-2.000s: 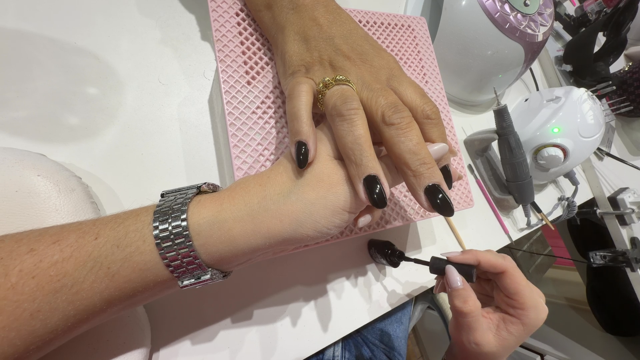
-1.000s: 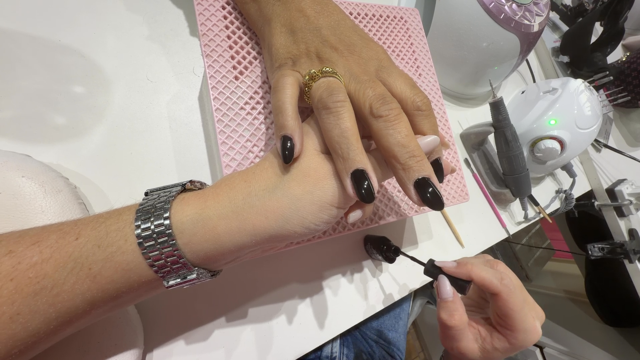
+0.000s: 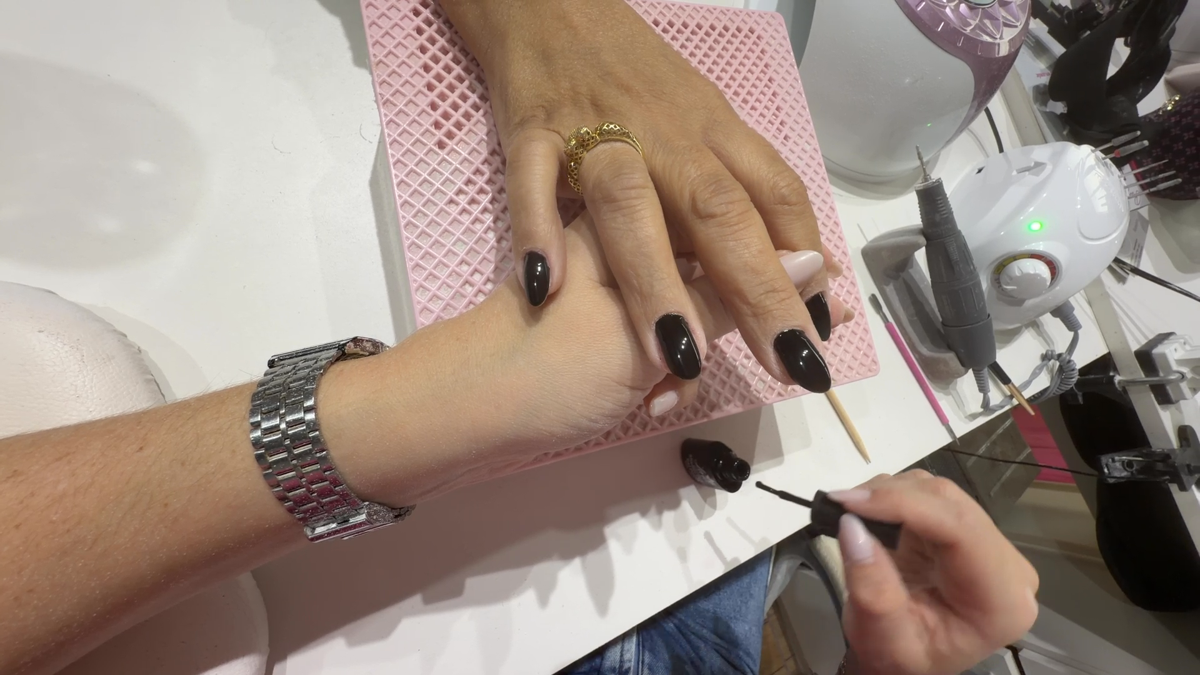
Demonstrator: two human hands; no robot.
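My left hand [image 3: 562, 347], with a metal watch [image 3: 314, 441] on its wrist, lies palm up over a pink lattice-patterned dust collector [image 3: 459, 178]. It holds another person's hand [image 3: 637, 159] from beneath; its fingers are partly hidden. That hand wears a gold ring [image 3: 600, 150] and has glossy black nails. My right hand [image 3: 937, 562] grips the black cap of a nail polish brush [image 3: 848, 516] between thumb and fingers. The brush tip is just right of the neck of an uncapped black polish bottle [image 3: 714, 466], apart from it. The bottle stands on the white table beside the dust collector.
A wooden stick [image 3: 848, 427] and a pink-handled tool [image 3: 914, 370] lie at the right. Beyond them are a nail drill handpiece [image 3: 956, 272] in its cradle, its white control unit [image 3: 1031, 234] and a white lamp [image 3: 881, 84]. A white cushion [image 3: 66, 366] is at the left.
The brush tip was at the bottle's neck in the earlier frames; now it is clear of the neck. My left hand still supports the other person's hand.
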